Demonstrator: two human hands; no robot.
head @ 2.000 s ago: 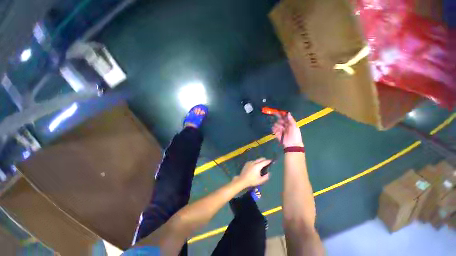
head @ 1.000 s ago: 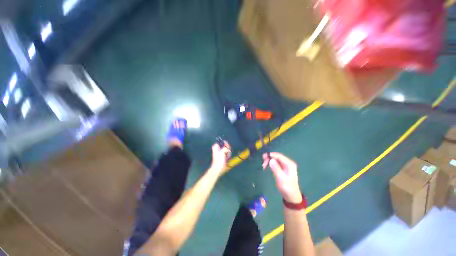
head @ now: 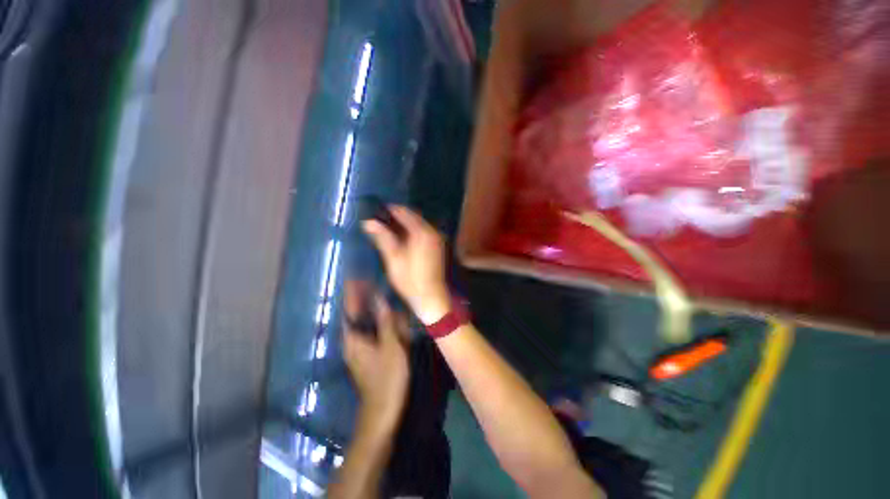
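My right hand (head: 415,258), with a red band at the wrist, holds a small dark piece (head: 388,222), perhaps a cord's plug, over a glossy dark surface (head: 312,205), perhaps a panel. My left hand (head: 376,341) is beside and below it, blurred, with something dark at its fingers that I cannot make out. The orange tool (head: 689,359) lies on the green floor at lower right, with loose black cord (head: 673,414) and a small white piece (head: 623,394) near it.
An open carton (head: 586,277) full of red bubble wrap (head: 673,127) fills the upper right. A cream tape strip (head: 639,255) hangs over its edge. A long grey band (head: 239,224) runs down the left. A yellow floor line (head: 747,419) is at lower right. My legs show below.
The view has turned from the floor to the glossy surface. The orange tool was near my right hand, then on the floor; both hands are now over the surface. The carton looks nearer.
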